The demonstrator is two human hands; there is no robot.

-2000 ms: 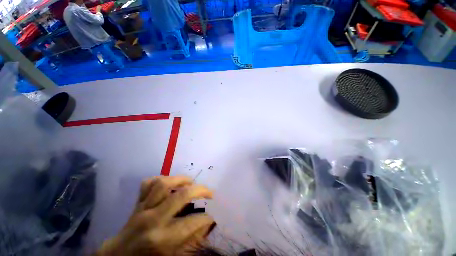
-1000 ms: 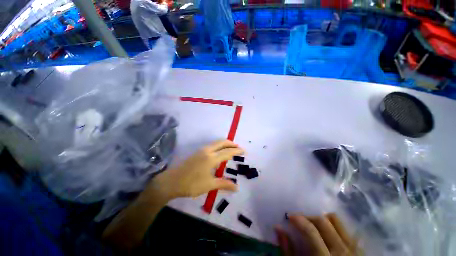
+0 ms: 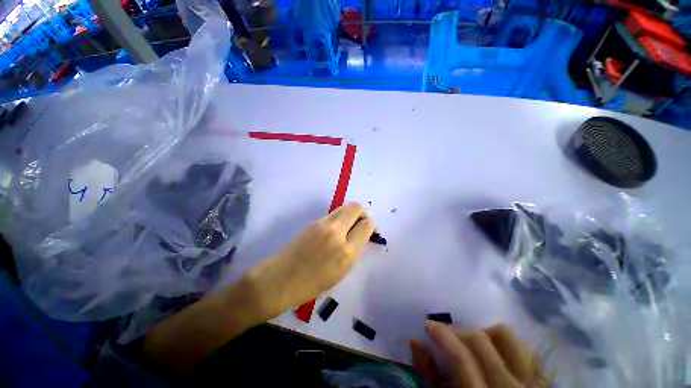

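My left hand (image 3: 322, 254) is on the white bench beside the red tape, its fingers closed on small black parts (image 3: 378, 239) that show at the fingertips. My right hand (image 3: 481, 358) is cut off by the lower edge. Its index fingertip touches a black part (image 3: 439, 318) on the bench, and its palm is hidden. Two more loose black parts lie near the front edge, one beside the tape (image 3: 328, 308) and one further right (image 3: 364, 329).
A clear bag with dark contents and a handwritten white label (image 3: 92, 191) stands at left. Another clear bag with black parts (image 3: 561, 261) lies at right. A round black tray (image 3: 614, 151) is at the far right. Red tape (image 3: 295, 138) forms a corner. A blue stool (image 3: 496, 64) is beyond the bench.
My left hand has closed over the black parts that lay loose by its fingers. A black part now shows at my right index fingertip. The view has shifted slightly.
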